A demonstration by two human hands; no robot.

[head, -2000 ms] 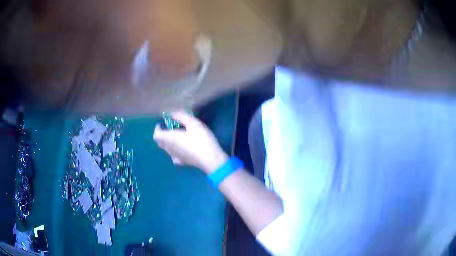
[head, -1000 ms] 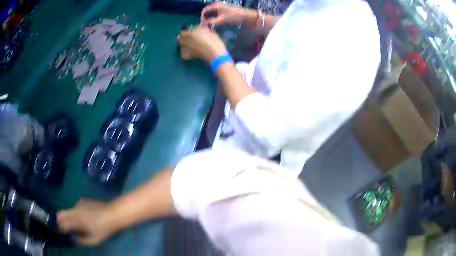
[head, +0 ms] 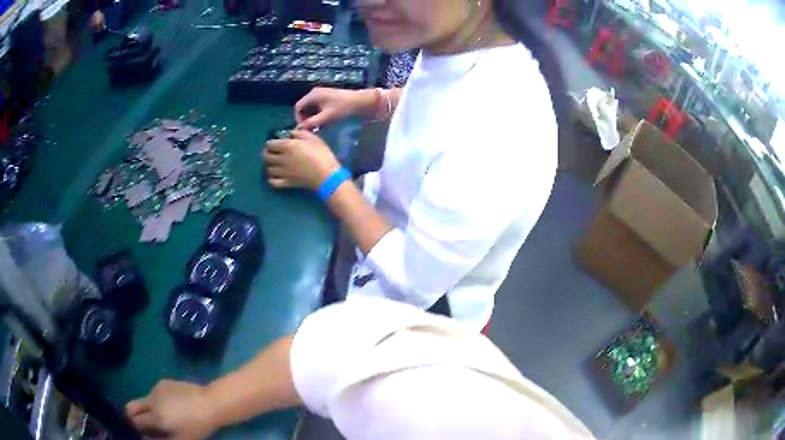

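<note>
My right hand reaches in from the lower right in a cream sleeve, low at the left. Its fingertips meet the lower end of a dark diagonal rod or hose; the lower fingers are hard to make out, so a grip cannot be told. Three black speaker units stand in a slanting row above my hand, round drivers facing up. More black speaker units stand left of them. My left hand is not in view.
A neighbour in white with a blue wristband handles a small part over the green mat. A heap of boards and grey-pink pieces lies mid-table. A black tray is behind. Cardboard box on the floor, right.
The view has swung and sharpened, showing more of the far table and the neighbour's face. My right hand appears slightly lower and further right, still by the dark rod.
</note>
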